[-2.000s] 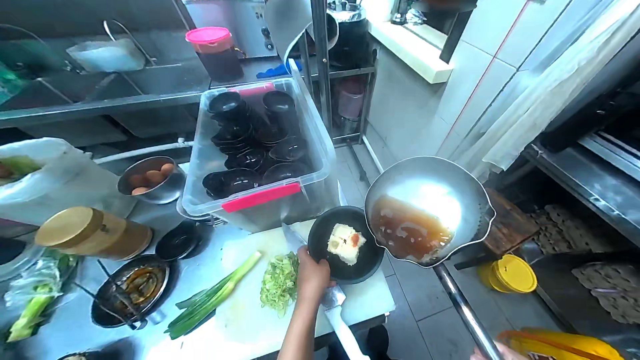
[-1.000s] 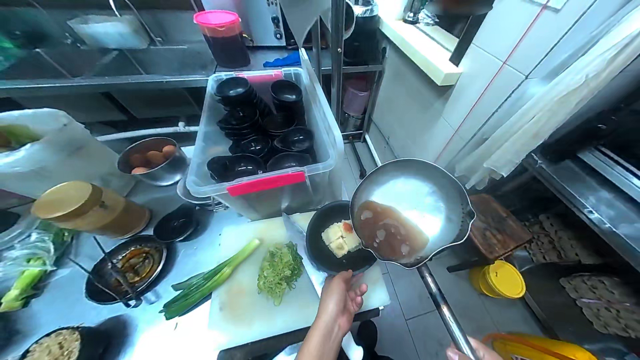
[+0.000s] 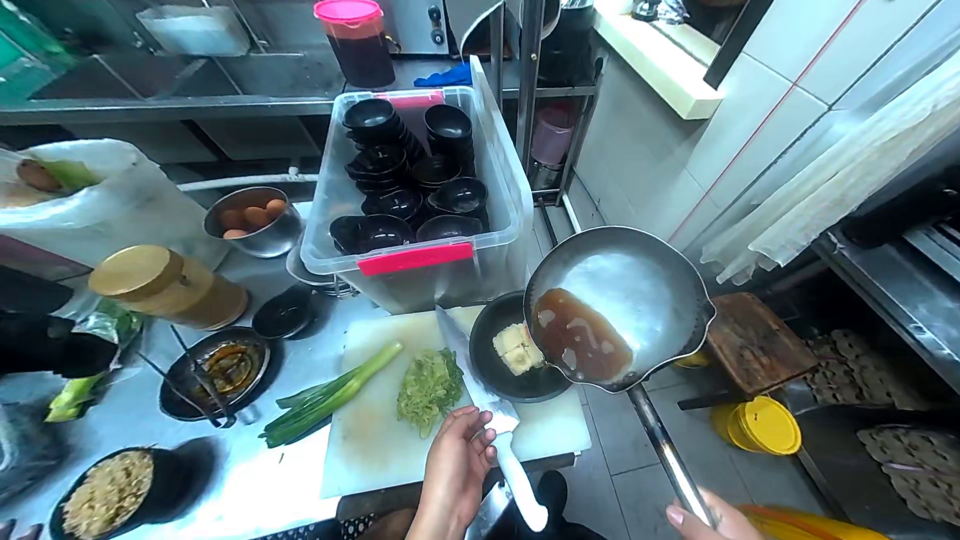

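My right hand (image 3: 701, 517) grips the metal handle of a saucepan (image 3: 637, 277), which is tilted and holds brown liquid. The pan's left edge overlaps a black bowl (image 3: 487, 375) with pale tofu-like blocks (image 3: 517, 349) inside. My left hand (image 3: 461, 457), palm up with fingers loosely curled, is beside the knife; whether it touches the knife cannot be told. The white-handled knife (image 3: 517, 480) lies on the white cutting board (image 3: 375, 465), between the bowl and a pile of sliced greens (image 3: 430, 390). A length of green onion (image 3: 330, 397) rests at the board's left edge.
Behind the board is a plastic bin (image 3: 495, 262) of black bowls. At left are a metal bowl (image 3: 274, 240) of eggs, a lidded jar (image 3: 195, 289), a dark dish with tongs (image 3: 225, 367) and a bowl of chopped food (image 3: 112, 491). A yellow bucket (image 3: 765, 424) stands at right.
My left hand was at the black bowl's edge in the earlier frames and is now away from it, lower beside the knife. The saucepan remains over the bowl's right side.
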